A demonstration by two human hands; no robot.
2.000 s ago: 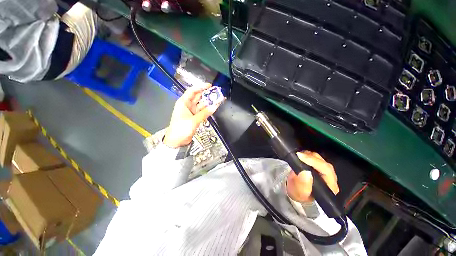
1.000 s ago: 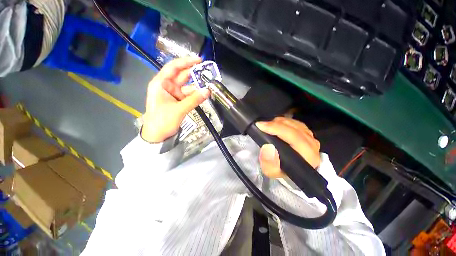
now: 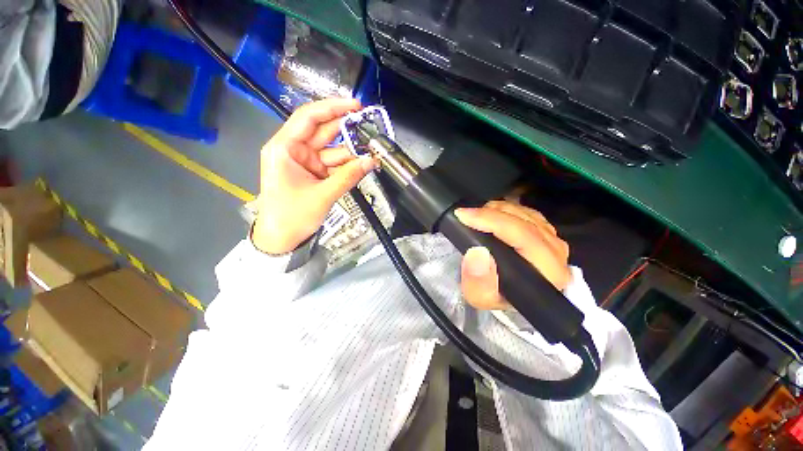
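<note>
My left hand [image 3: 304,176] holds a small square module [image 3: 366,130] with a silver rim between its fingertips, left of the picture's centre. My right hand [image 3: 515,255] grips the black body of the hot air gun [image 3: 431,198]. The gun's silver nozzle points up and left, and its tip is at the module's face. I cannot tell whether the tip touches the module. A thick black hose [image 3: 405,282] loops from the gun's rear end across my coat and up to the top left.
Black blister trays [image 3: 563,79] lie on the green bench [image 3: 651,189], with a tray of square modules [image 3: 738,97] at the right. A round white part [image 3: 787,246] is near the bench edge. A blue stool [image 3: 198,97], a person's sleeve [image 3: 31,53] and cardboard boxes [image 3: 97,326] are left.
Over the two seconds, the gun's nozzle has moved up and left to the module. Since one second ago the hands have barely moved, and the view has shifted slightly.
</note>
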